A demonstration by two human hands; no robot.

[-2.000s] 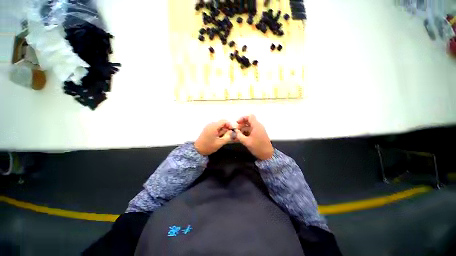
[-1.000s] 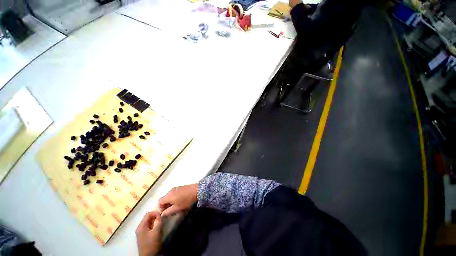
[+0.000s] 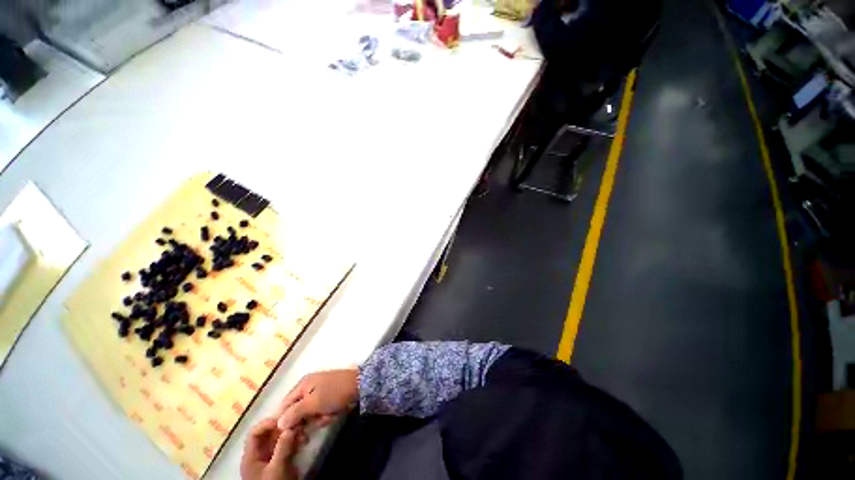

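My right hand [image 3: 321,396] and my left hand [image 3: 267,450] meet at the bottom, just off the work board's near edge, with fingertips touching. Whatever may be between the fingertips is too small or hidden to see. The left hand is partly cut off by the frame edge. Many small black loops [image 3: 169,269] lie scattered in a pile on the yellow work board [image 3: 192,403] with orange-red lettering. Several flat black strips [image 3: 237,194] lie side by side at the board's far corner.
A second yellowish board [image 3: 58,230] with a pale block lies at the left. Clear plastic items [image 3: 361,54] and a red object [image 3: 445,30] lie farther along the white table [image 3: 375,141]. A person in dark clothes [image 3: 600,47] is at its far end, beside a metal-framed stool [image 3: 565,159].
The view has swung to the right since the first frame, and the loose strips at left are out of view. The small dark piece seen between my fingertips then is not visible now.
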